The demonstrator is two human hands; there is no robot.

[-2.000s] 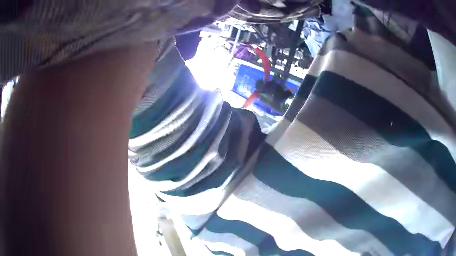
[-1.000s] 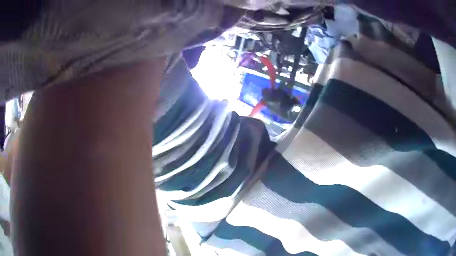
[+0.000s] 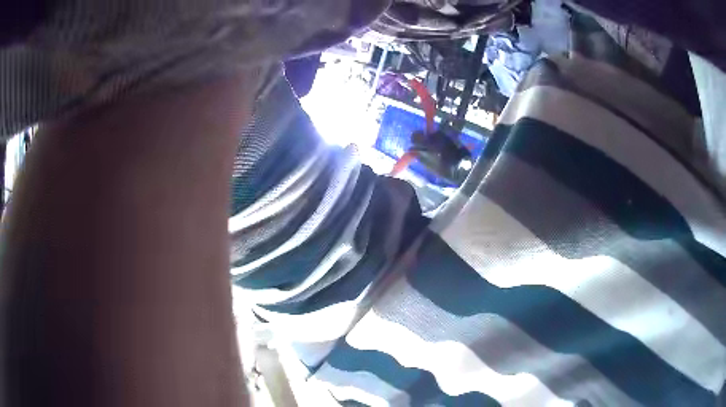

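A teal, white and grey striped garment (image 3: 509, 262) fills the middle and right of the view, with tight folds at its left part. A large bare limb (image 3: 127, 254), blurred and close to the camera, stands along the left side. Neither of my hands shows, and no work piece can be seen.
Dark grey cloth (image 3: 159, 56) hangs across the upper left. Beyond the garment are a blue panel (image 3: 402, 131), a curved red-orange part (image 3: 423, 103), a black object (image 3: 438, 155) and bright glare. Pale blue cloth (image 3: 503, 63) shows at the top. A pale strip (image 3: 275, 374) is at the bottom.
The limb, the garment and the background have shifted slightly left and up in the view since one second ago. No hand has appeared.
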